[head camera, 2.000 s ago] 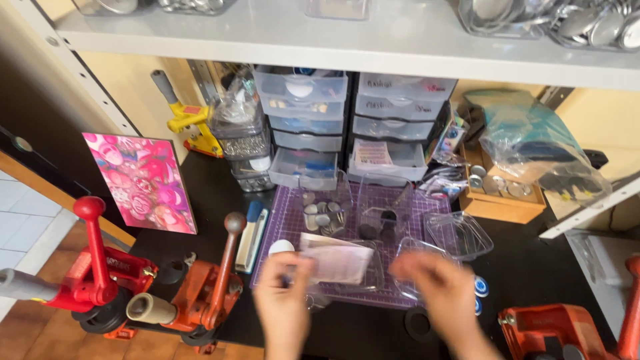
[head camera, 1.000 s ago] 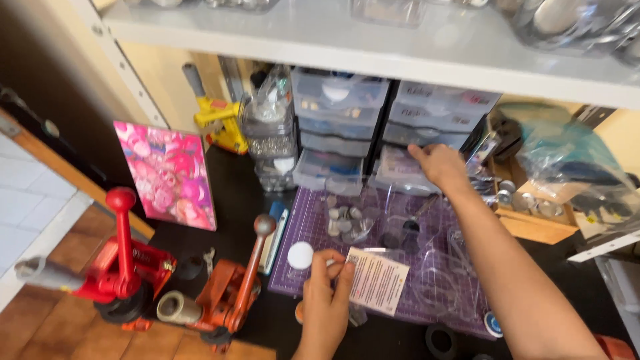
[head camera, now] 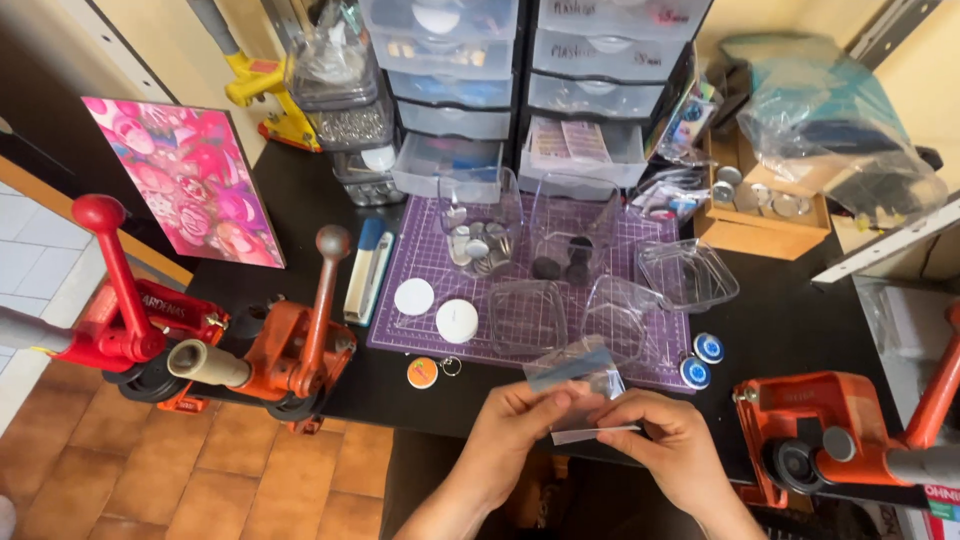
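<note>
Both hands pinch a small clear plastic bag over the table's front edge. My left hand grips its left side between thumb and fingers, and my right hand holds the lower right edge. Behind the bag, clear plastic containers stand on a purple cutting mat; one contains metal button parts, another black discs. Two white discs lie at the mat's left front. An orange round key ring is left of my hands, and two blue round badges lie to the right.
Orange and red lever presses stand at left, with another orange press at right. Drawer units line the back; a lower drawer is pulled out with printed cards. A cardboard box and a pink picture flank them.
My right hand has come back from the right-hand drawers to my left hand. The printed card my left hand held is no longer seen there; both hands now hold the clear bag.
</note>
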